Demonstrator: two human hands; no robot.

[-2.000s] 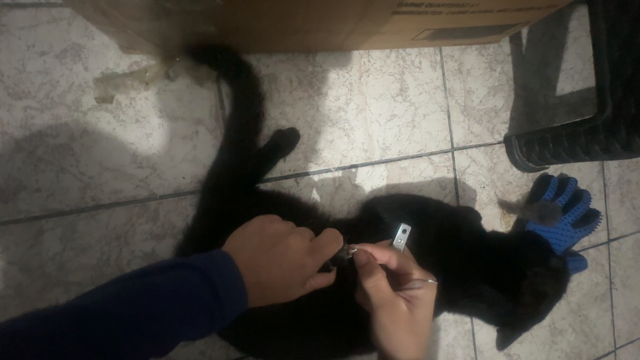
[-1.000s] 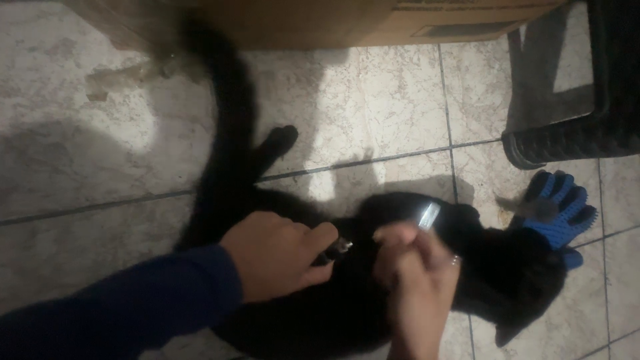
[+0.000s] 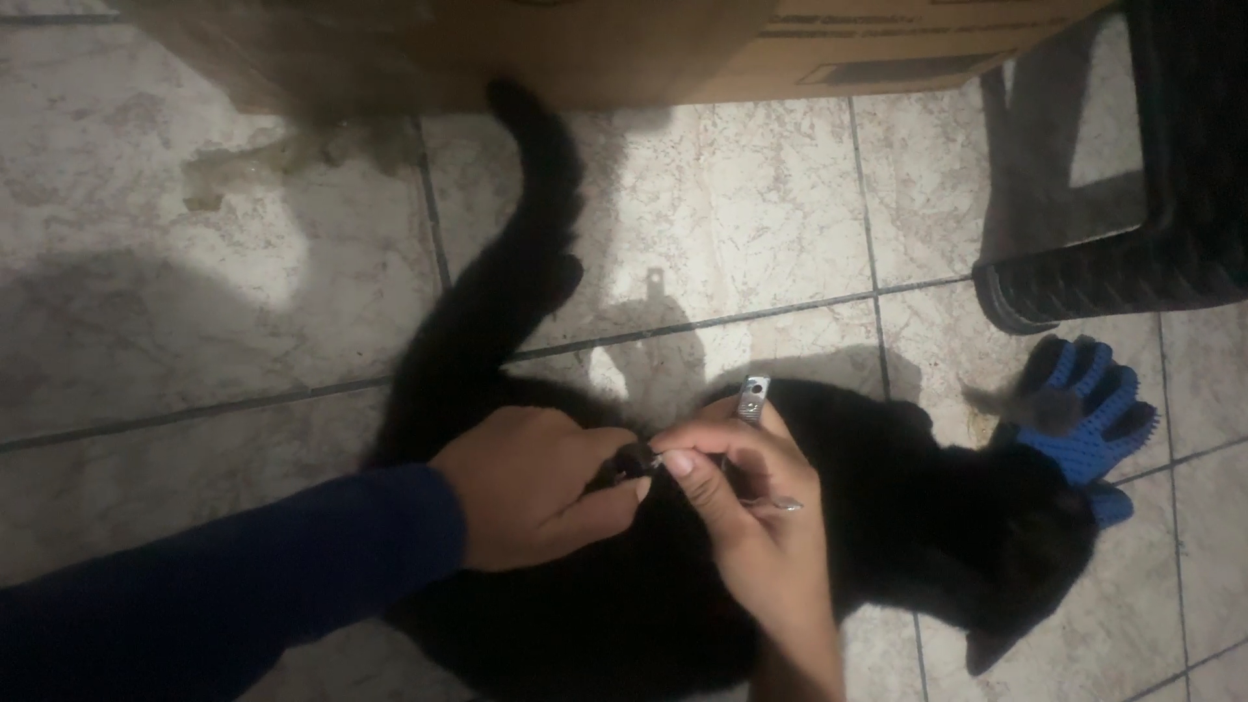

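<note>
A black cat (image 3: 604, 624) lies on its side on the tiled floor, head to the right and tail to the upper left. From the left, in a dark blue sleeve, comes my left hand (image 3: 546, 487), its thumb and fingers closed around one of the cat's paws (image 3: 634, 463). My right hand (image 3: 756, 497) touches that paw with thumb and index fingertips. A metal nail clipper (image 3: 752, 398) is held in the right hand, its perforated end sticking up past the fingers. A thin metal tip (image 3: 785, 504) shows near the palm.
A cardboard box (image 3: 585, 58) with printing stands along the top. Beyond the cat's head lies a blue rubber-studded grooming glove (image 3: 1097, 419) with a tuft of fur on it. The black leg of a piece of furniture (image 3: 1121, 278) stands at the upper right.
One second ago my right hand was blurred and apart from the paw; now its fingertips are back at the paw. My left hand has kept its hold. The cat's tail tip has shifted.
</note>
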